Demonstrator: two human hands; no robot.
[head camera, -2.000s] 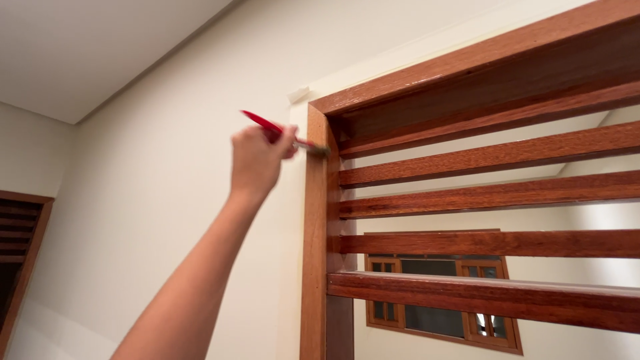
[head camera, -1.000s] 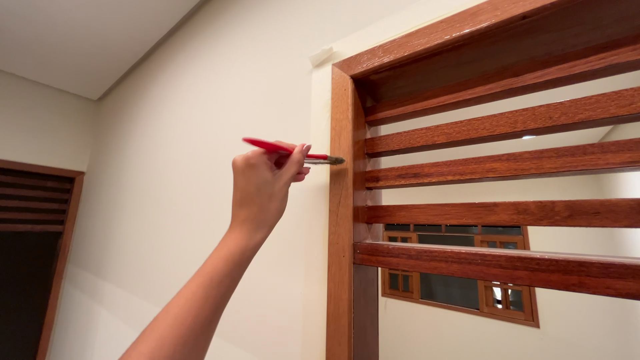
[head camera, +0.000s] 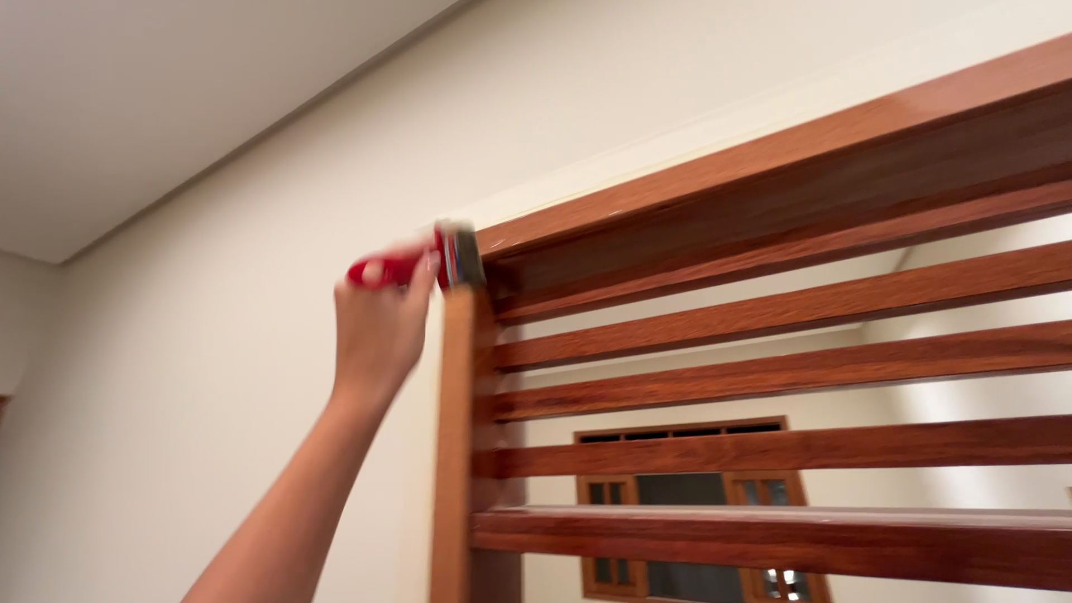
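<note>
My left hand is raised from the lower left and closed around the red handle of a flat paintbrush. The brush is blurred, its wide face turned toward me and its dark bristles pointing right. Those bristles overlap the upper left corner of a reddish-brown wooden frame, where the upright meets the top rail; whether they press on the wood I cannot tell. My right hand is out of view.
Horizontal wooden slats cross the opening to the right of the upright. Pale masking tape appears to run along the top rail. Around it is a cream wall, with the ceiling above. Beyond the slats is a wooden window.
The brush has moved from the upright's outer face below the corner up to the corner, and its wide face now shows instead of its thin edge. The view has shifted.
</note>
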